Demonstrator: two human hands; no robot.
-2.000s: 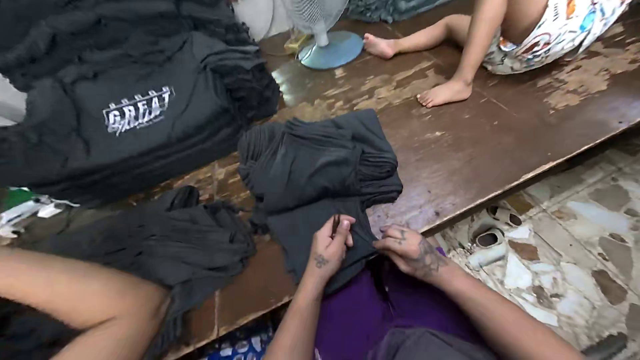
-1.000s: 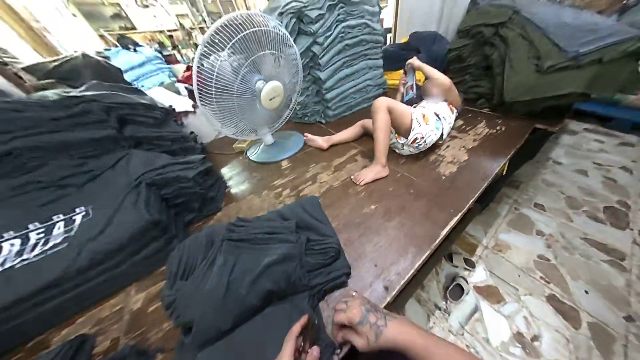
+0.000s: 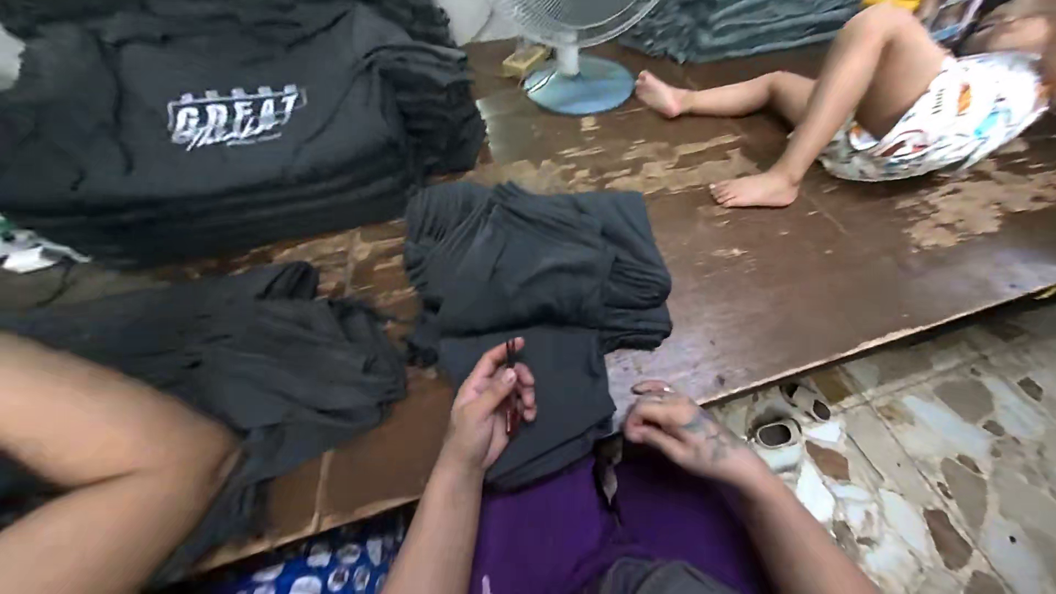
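My left hand (image 3: 493, 404) is closed around a small, thin tool with dark tips and a red part, perhaps thread snips, above a folded dark grey cloth (image 3: 561, 379). That cloth lies at the table's front edge, against a bunched stack of dark garments (image 3: 528, 256). Just right of the cloth is my right hand (image 3: 693, 433), tattooed on its back, with curled fingers; whether it pinches anything is hidden. A small dark strip hangs below its fingertips, over my purple clothing (image 3: 536, 528).
A tall pile of dark printed shirts (image 3: 231, 181) stands back left, with loose dark cloth (image 3: 289, 363) nearer. Another person's bent leg (image 3: 107, 462) is at left. Behind are a fan (image 3: 577, 82) and a person's legs (image 3: 841, 107) on the worn brown table (image 3: 775, 289). Shoes (image 3: 780, 429) sit on the floor.
My hands, close together over the cloth's front edge two seconds ago, are now farther apart. The view swung up toward the room and back down.
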